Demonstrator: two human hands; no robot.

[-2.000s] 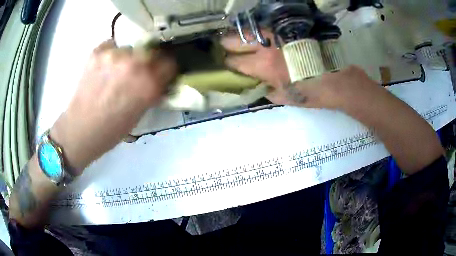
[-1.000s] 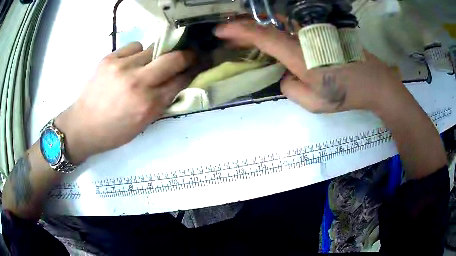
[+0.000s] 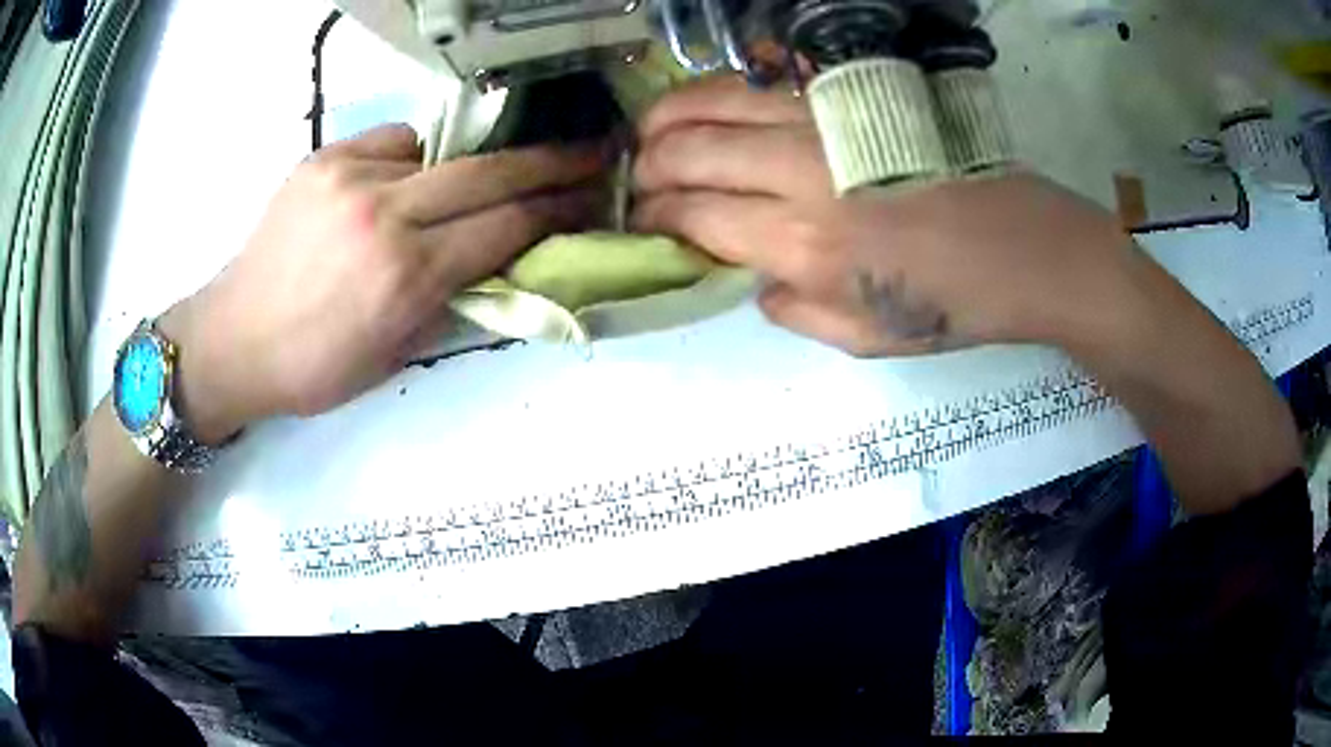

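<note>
A pale green garment piece (image 3: 664, 310) lies under the machine head (image 3: 540, 32), with its yellower green inner face (image 3: 606, 267) bunched toward me. My left hand (image 3: 372, 256) presses on its left part, fingers pointing right toward the dark needle area. My right hand (image 3: 818, 241) holds its right part, fingers close together and pointing left. The fingertips of both hands are near each other, with a narrow strip of cloth between them. The needle and presser foot are hidden in shadow and behind the fingers.
Ribbed cream tension knobs (image 3: 879, 124) stand just above my right hand, beside bent wire thread guides (image 3: 701, 35). Long pale green folds (image 3: 44, 277) lie at the table's left. A printed scale (image 3: 628, 511) runs along the front edge. A blue crate (image 3: 959, 642) holds crumpled pieces below right.
My right hand has moved left, closer to my left hand, and its fingers now lie flat on the cloth. The green inner face is bunched more tightly between the hands.
</note>
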